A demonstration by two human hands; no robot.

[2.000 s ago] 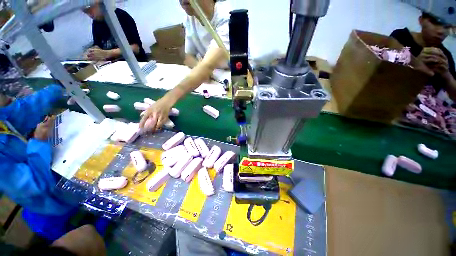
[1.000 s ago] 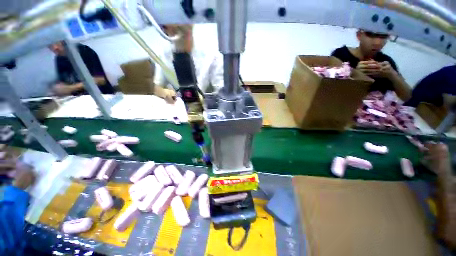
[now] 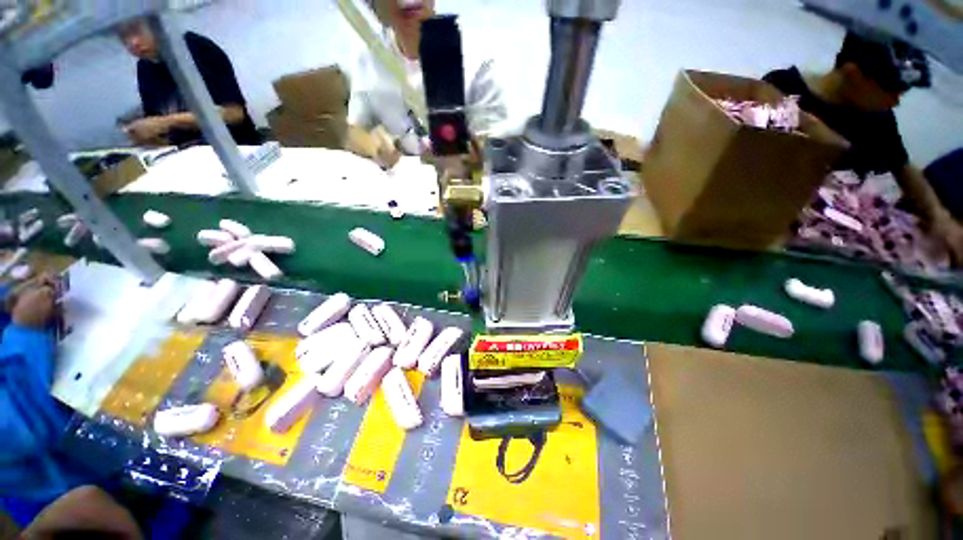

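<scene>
Neither of my hands shows in the picture. The grey pneumatic press (image 3: 544, 253) stands in the centre, with a yellow and red warning label (image 3: 526, 351) on its head. Directly under the head, a pale pink housing (image 3: 509, 380) sits in the dark press fixture (image 3: 513, 411), partly hidden. Several more housings (image 3: 343, 353) lie in a loose pile left of the press on the printed bench covering (image 3: 407, 464). A few others lie farther left, some near the belt edge.
A grey-blue pad (image 3: 617, 406) lies right of the fixture, then a cardboard sheet (image 3: 781, 443). The green conveyor belt (image 3: 634, 290) behind carries single housings. An open carton (image 3: 729, 174) stands across it. A blue-sleeved person (image 3: 32, 390) is at left; others sit across.
The view has swung and tilted. The hand across the belt that touched housings at the bench's left rear two seconds ago has withdrawn. The arm at the right edge one second ago is gone.
</scene>
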